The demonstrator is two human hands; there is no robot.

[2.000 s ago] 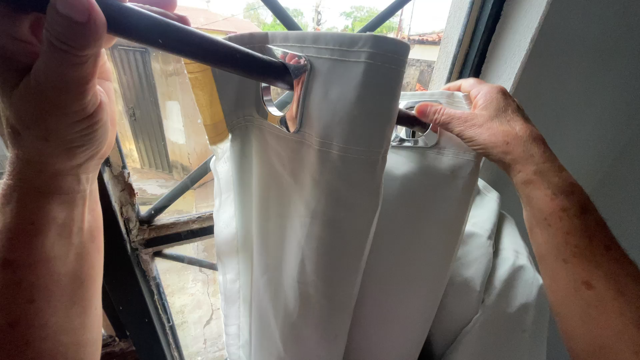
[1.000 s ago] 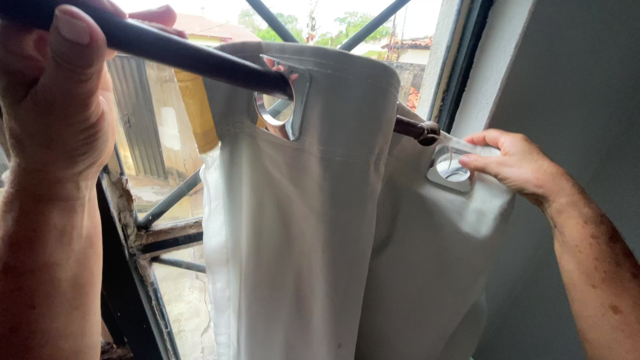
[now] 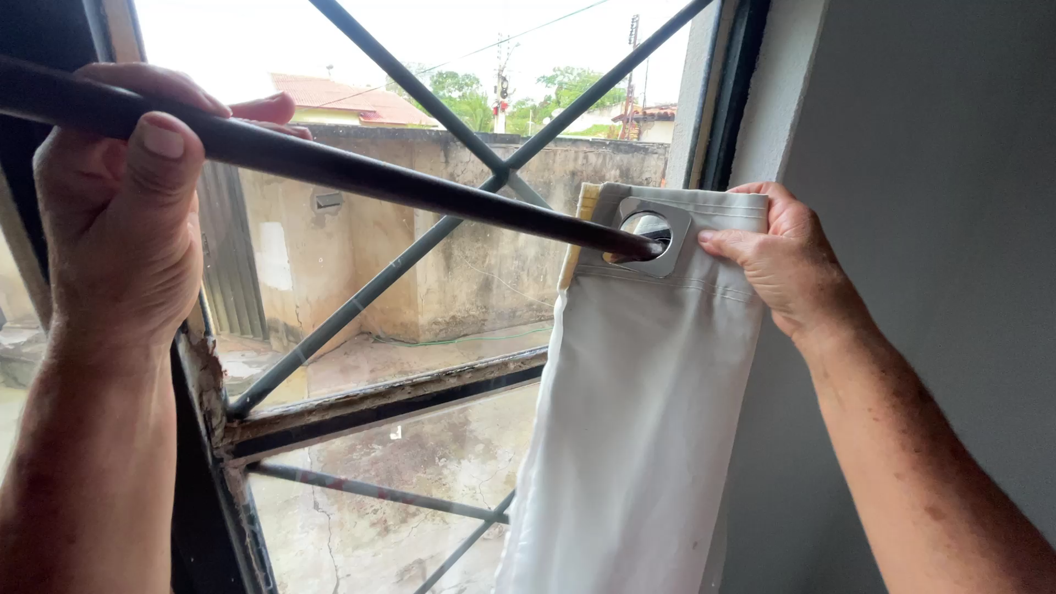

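My left hand grips a dark curtain rod that slants down to the right across the view. The rod's far end passes into a square metal grommet at the top edge of a white curtain. My right hand pinches the curtain's top hem just right of that grommet, thumb in front. A yellowish strip runs along the curtain's upper left edge. The rod's tip is hidden behind the cloth, and the curtain hangs down past the bottom of the view.
Behind the rod stands a window with crossed metal bars and a worn frame. A grey wall is at the right. Outside are a weathered boundary wall, a concrete yard and rooftops.
My right hand has drawn the curtain's grommets toward the rod's far end. The cloth was bunched over the rod before; now only one grommet is seen around it, near the tip.
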